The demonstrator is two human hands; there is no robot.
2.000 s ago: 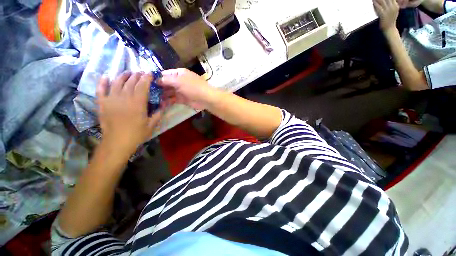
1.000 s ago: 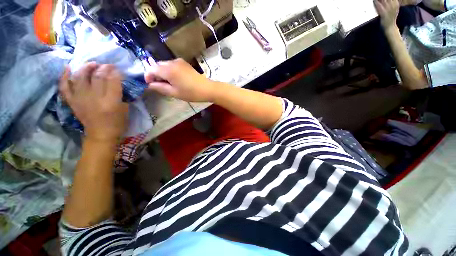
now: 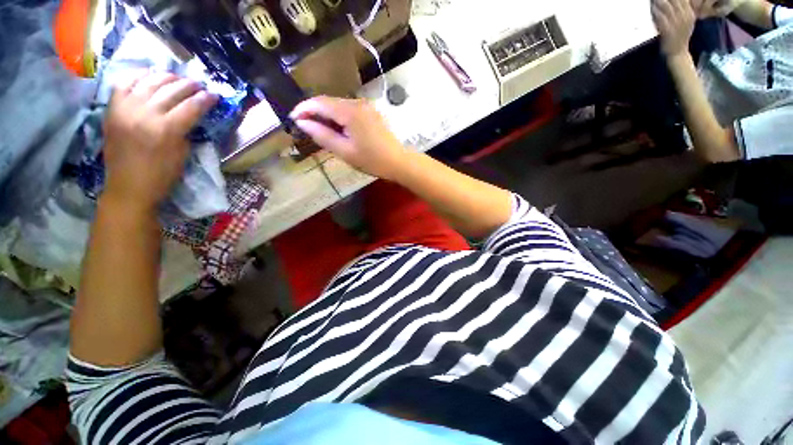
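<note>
The light blue-grey garment piece [image 3: 204, 182] lies bunched at the left front of the overlock machine [image 3: 326, 76], with darker blue cloth by the brightly lit needle area. My left hand [image 3: 152, 126] is on the bunched cloth with fingers curled over it; its fingertips are partly lost in the cloth. My right hand [image 3: 352, 130] is off the cloth, at the front right of the machine beside a dark metal part. Its fingers are curled, and whether it holds anything does not show. A thin dark strand hangs below it at the table edge.
Pink-handled snips [image 3: 452, 63] and a cream compartment box [image 3: 532, 65] lie on the table to the right. An orange guard [image 3: 75, 36] is at upper left. Checked cloth [image 3: 228, 233] hangs over the table edge. A garment heap [image 3: 35, 322] is at left. Another person's arm [image 3: 696, 96] is at upper right.
My left hand has moved left and up with the cloth, away from my right hand. My right hand has left the cloth and shifted right. More checked cloth and table edge show.
</note>
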